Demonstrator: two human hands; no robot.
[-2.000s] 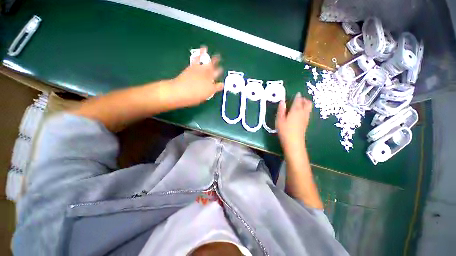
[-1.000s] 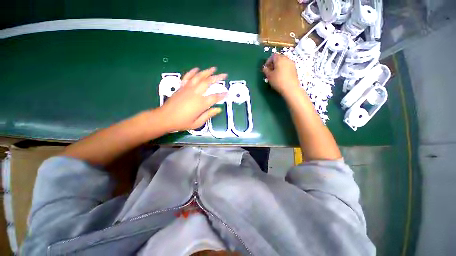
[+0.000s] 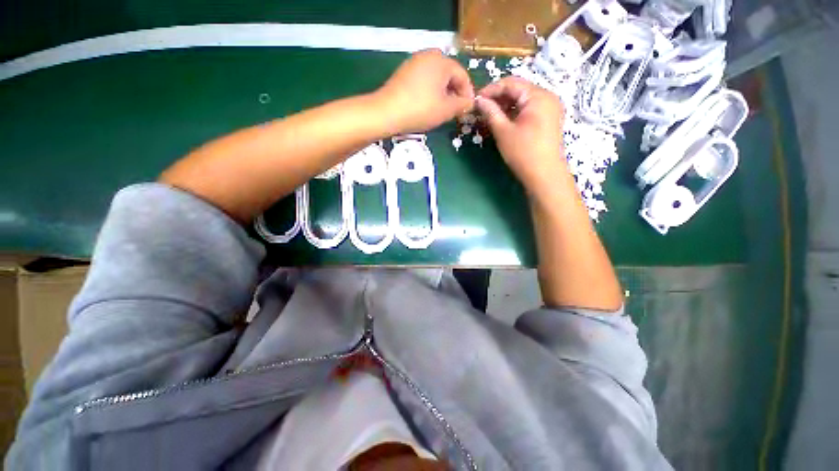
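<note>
Several white loop-shaped housings (image 3: 370, 204) lie side by side on the green bench in front of me, round discs away from me; my left forearm covers the tops of the left ones. My left hand (image 3: 432, 89) and my right hand (image 3: 527, 120) meet fingertip to fingertip beyond the row, left of the scattered pile of small white inserts (image 3: 593, 161). Both hands are pinched on something tiny and whitish, mostly hidden by the fingers; it looks like a small insert. A few loose inserts (image 3: 466, 131) lie just below the fingertips.
A heap of white housings (image 3: 690, 74) lies at the far right, beyond the insert pile. A brown board (image 3: 506, 26) lies at the back. A white strip (image 3: 230, 35) crosses the bench. A tiny ring (image 3: 264, 97) lies at the left. A carton (image 3: 55, 317) stands at lower left.
My left hand has left the row of housings and moved right and away from me to meet my right hand. The right hand has stayed near the insert pile.
</note>
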